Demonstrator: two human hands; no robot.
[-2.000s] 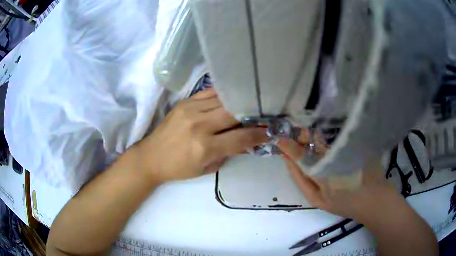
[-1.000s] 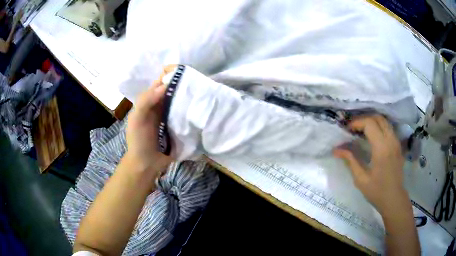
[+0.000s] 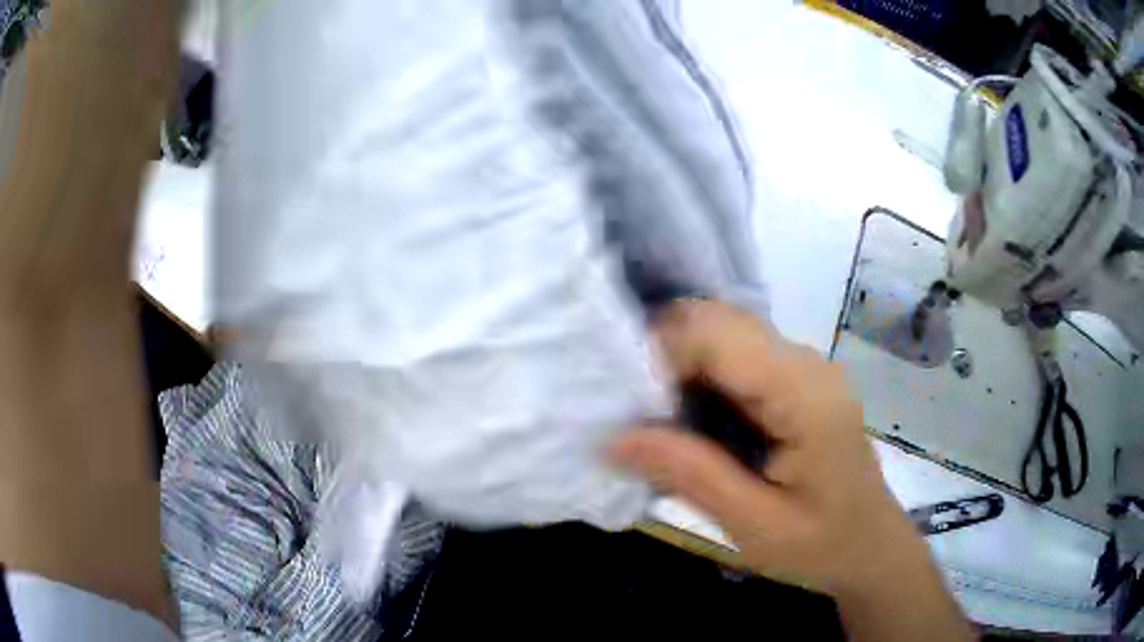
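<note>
The white lining (image 3: 414, 276) hangs raised and blurred in front of me, large and creased. A grey-shadowed fold or opening runs down its right side. My right hand (image 3: 740, 439) is at the lining's lower right edge, with the cloth between thumb and fingers; something dark shows in the palm, too blurred to name. My left forearm rises along the left edge, and the left hand is cut off above the picture. Striped shell fabric (image 3: 238, 502) hangs bunched at lower left, below the lining, with a small white flap beside it.
The white sewing machine (image 3: 1041, 188) stands at upper right, its needle area away from the cloth. Black-handled shears (image 3: 1054, 439) lie on the machine bed. Thread snips (image 3: 960, 512) lie on the table nearer me. The wooden table edge (image 3: 684, 533) runs below the right hand.
The lining is lifted closer to the camera and hides more of the table. The left arm has gone up and its hand out of view. The black printed tape no longer shows.
</note>
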